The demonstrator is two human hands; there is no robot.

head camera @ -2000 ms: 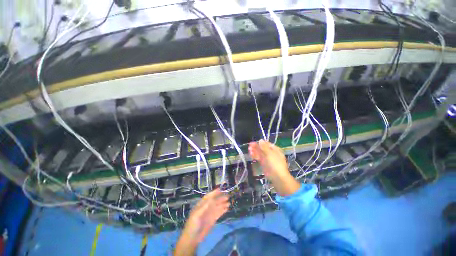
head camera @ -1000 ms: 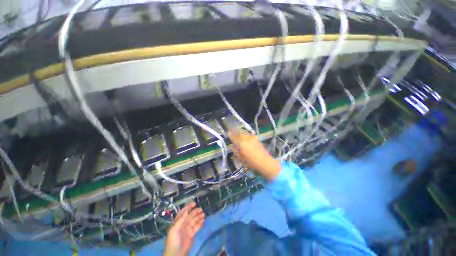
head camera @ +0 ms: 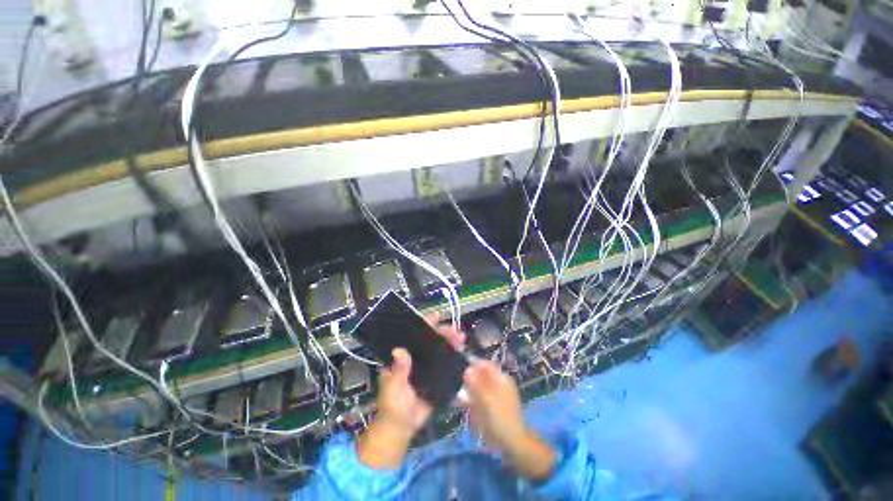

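A smartphone [head camera: 409, 344] with a black screen and a pale edge is held tilted in front of the rack. My left hand [head camera: 403, 396] grips its long sides, thumb on the near side and fingers showing at the far side. My right hand [head camera: 494, 406] is at the phone's near short end, fingers closed around that end; a small pale spot shows at the fingertips, too blurred to tell whether it is a plug. Racked phones [head camera: 331, 296] lie in a row on the shelf behind, some with white cords at the front.
The upper rack shelf [head camera: 392, 130] with its yellow-tan strip crosses the view. White charging cables [head camera: 227, 230] hang in front of both tiers. Lit-screen phones [head camera: 854, 217] lie on a neighbouring rack at right. Blue floor [head camera: 676, 391] shows below right.
A phone is now in my left hand, which has moved up and right. My right hand has come down from the shelf edge to the phone's near end.
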